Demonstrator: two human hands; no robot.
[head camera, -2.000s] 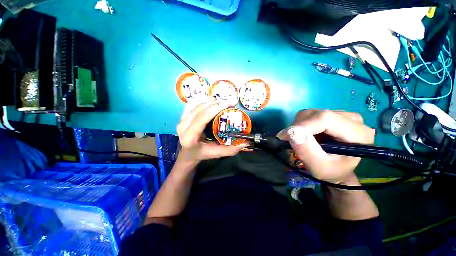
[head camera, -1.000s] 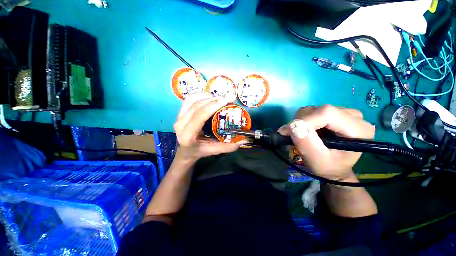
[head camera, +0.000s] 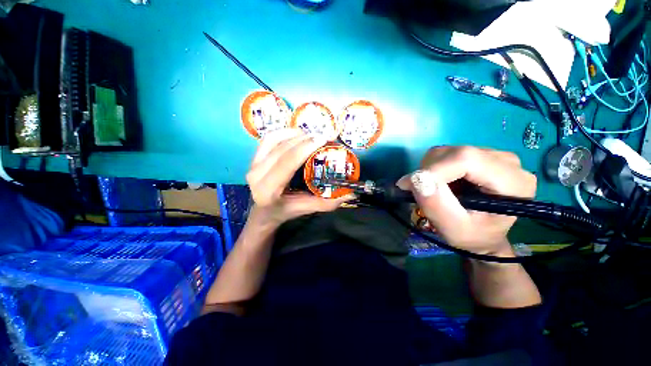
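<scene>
My left hand (head camera: 277, 174) holds a round orange housing (head camera: 310, 176) at the bench's front edge, fingers over its left side and thumb below. A circuit board (head camera: 334, 166) with small dark and green parts sits inside it. My right hand (head camera: 471, 196) grips a black soldering iron (head camera: 385, 193) like a pen. The iron's metal barrel points left over the lower part of the board; I cannot tell whether the tip touches. Three more orange housings with pale boards, at left (head camera: 264, 114), middle (head camera: 313, 120) and right (head camera: 360, 124), lie in a row just beyond.
A thin black rod (head camera: 235, 60) lies beyond the housings. A black ribbed box (head camera: 107, 93) stands left. Right are a pen-like tool (head camera: 489, 91), a round metal container (head camera: 574, 166), white paper (head camera: 521, 44), black cords and light-blue wires (head camera: 614, 100). Blue crates (head camera: 128, 286) are below the bench left.
The bench and housings have shifted slightly up and left in the view. Both hands keep their grips, and the iron has moved only slightly over the board.
</scene>
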